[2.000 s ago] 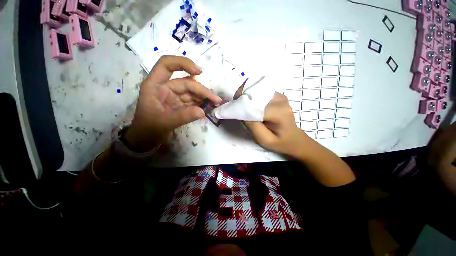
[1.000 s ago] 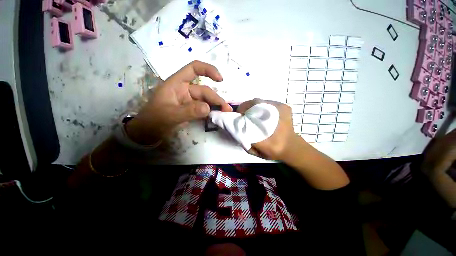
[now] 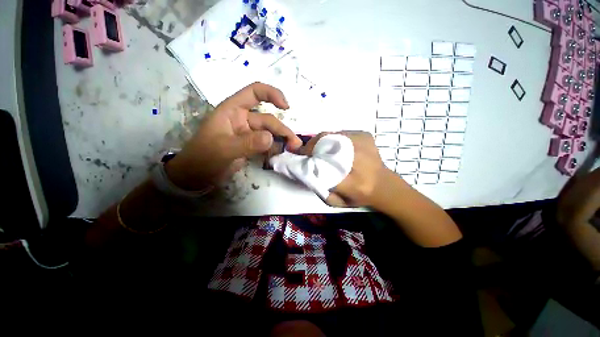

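Observation:
My left hand [image 3: 238, 131] pinches a small dark-edged screen window [image 3: 268, 160] between thumb and fingers, above the bench near its front edge. My right hand [image 3: 362, 172] holds a white cleaning cloth [image 3: 319, 168] whose tip lies over the window. The cloth hides most of the window. A bit of a pink and dark piece, seemingly a camera body [image 3: 304, 139], shows between the hands; the right fingers and the cloth hide the rest of it.
Pink cameras, screens up [image 3: 107, 27], lie at far left. Blue film tabs [image 3: 263, 29] lie on white paper [image 3: 217, 66]. A window sheet [image 3: 421, 112] is right of centre, with three loose windows [image 3: 497, 65] beyond. Pink cameras, lenses up [image 3: 566, 85], stand far right, near another person's arm [image 3: 582, 204].
Since two seconds ago, the cloth has bunched over my right hand and now covers more of the window. Over the last second both hands have barely moved.

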